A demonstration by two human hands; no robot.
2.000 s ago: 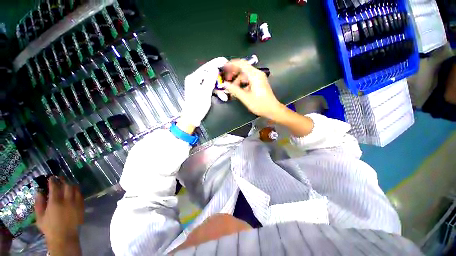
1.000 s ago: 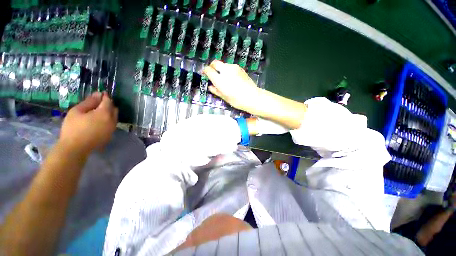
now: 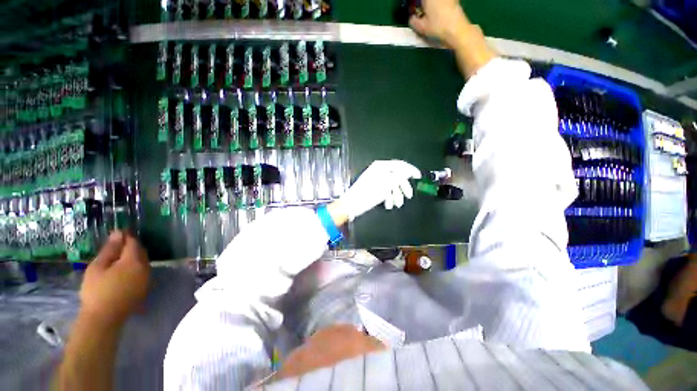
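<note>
My left hand (image 3: 380,185), in a white glove, is over the green mat with its fingers partly spread and nothing visible in it. A small green board with a black part (image 3: 439,189) lies just right of its fingertips, beside a small white part (image 3: 441,174). My bare right hand (image 3: 442,21) is at the top edge, beyond the pale rail. Its fingertips are at a small dark part (image 3: 411,9); the grip is unclear. Another green and black piece (image 3: 458,141) lies by my right sleeve. A clear tray (image 3: 313,172) holds rows of narrow green boards left of my hands.
A pale rail (image 3: 367,33) crosses the mat. A blue bin (image 3: 556,76) of black parts is right of my right arm, with a white tray (image 3: 663,206) beyond. Another person's hand (image 3: 116,275) is at lower left near more board trays. A brown bottle (image 3: 416,261) is by my lap.
My right hand has moved from the board tray to beyond the rail at the top. My left glove, mostly hidden before, now shows beside the loose pieces. The view has turned.
</note>
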